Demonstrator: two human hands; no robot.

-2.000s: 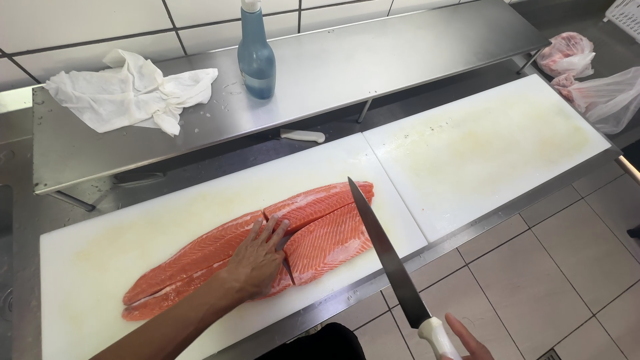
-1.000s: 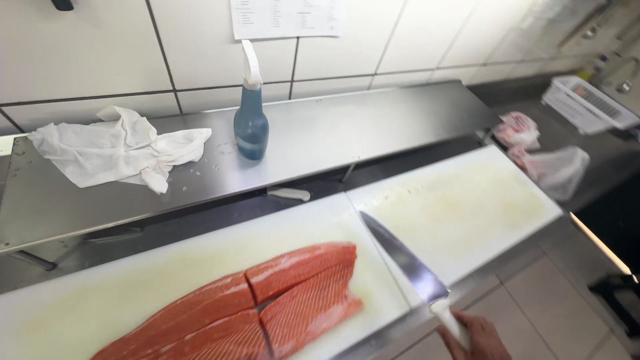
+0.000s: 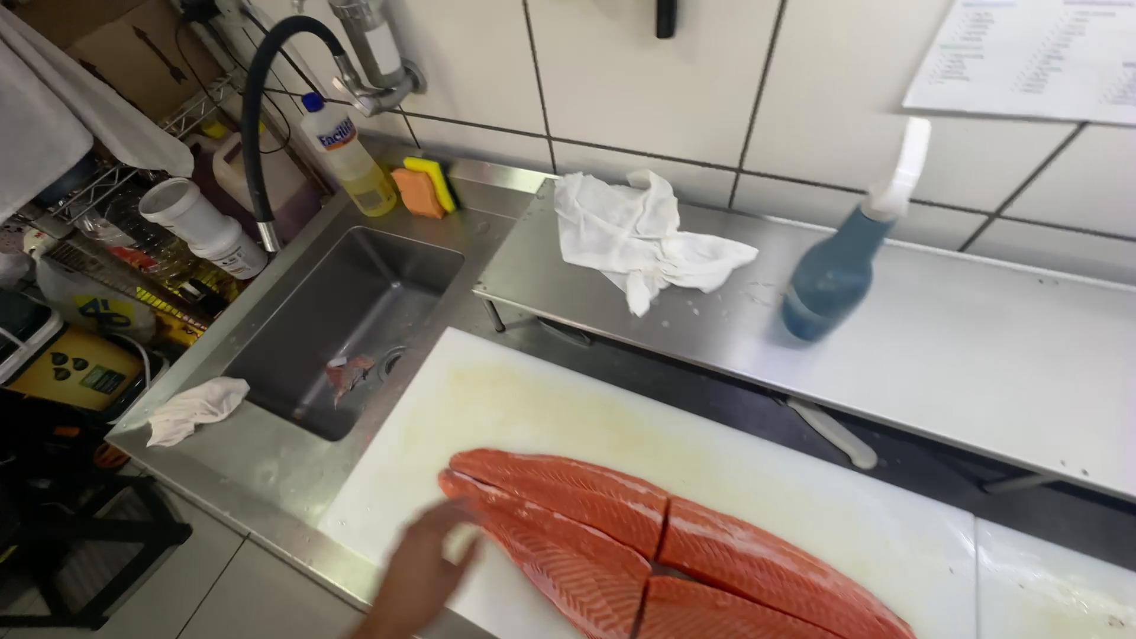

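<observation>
Cut salmon fillet (image 3: 568, 515) lies on the white cutting board (image 3: 497, 390), split across and lengthwise into several pieces. My left hand (image 3: 426, 568) is blurred at the lower middle, beside the fillet's narrow left end. Its fingers are bent and apart, with nothing between them; whether the fingertips touch the fish cannot be told. My right hand and the long knife are out of view. Another knife, with a white handle (image 3: 834, 433), lies behind the board under the edge of the steel shelf.
Left of the board is a steel sink (image 3: 355, 311) with pink scraps inside. A white cloth (image 3: 200, 410) lies on its front corner. On the steel shelf (image 3: 958, 355) are a crumpled cloth (image 3: 652, 240) and a blue spray bottle (image 3: 834, 271). A soap bottle (image 3: 351, 160) and sponges (image 3: 426, 188) stand behind the sink.
The view has swung left, bringing in the sink. My left hand, on the fillet two seconds ago and unseen one second ago, is now at its left end. My right hand and knife have left view.
</observation>
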